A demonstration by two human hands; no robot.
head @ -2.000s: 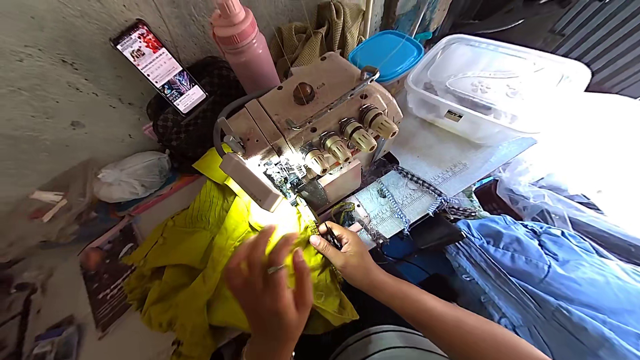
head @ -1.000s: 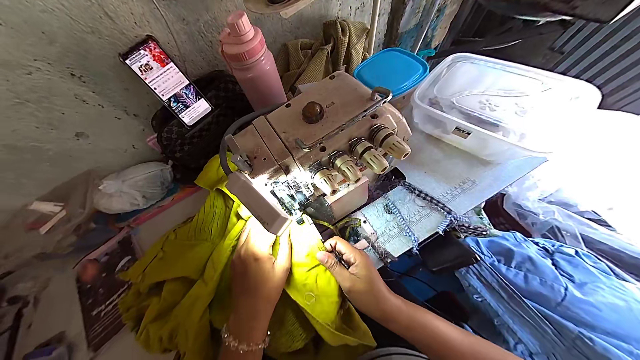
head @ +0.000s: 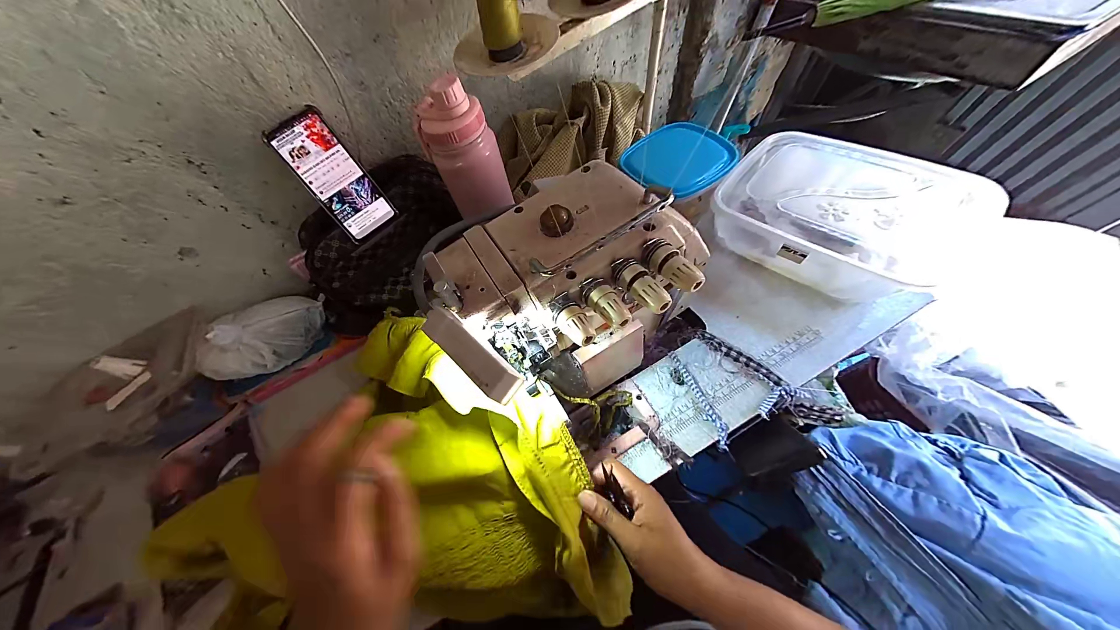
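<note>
A yellow-green garment (head: 490, 472) lies across the front of an overlock sewing machine (head: 560, 236), its upper part under the lit needle area. My right hand (head: 643, 525) pinches the garment's stitched edge between thumb and fingers, and small dark thread snips (head: 617, 490) sit in the same hand. Blurred, my left hand (head: 346, 516) is raised over the left part of the garment with its fingers apart, holding nothing that shows. Thread trimmings (head: 700, 402) hang over the metal plate right of the needle area.
Behind the machine stand a pink bottle (head: 464, 149) and a propped phone (head: 331, 175). A blue-lidded container (head: 681, 159) and a clear plastic box (head: 849, 210) are at the back right. Blue cloth (head: 971, 516) is piled at right, a white plastic bag (head: 260, 337) at left.
My left hand has come off the garment near the needle area and moved left and toward me. My right hand stays at the garment's right edge.
</note>
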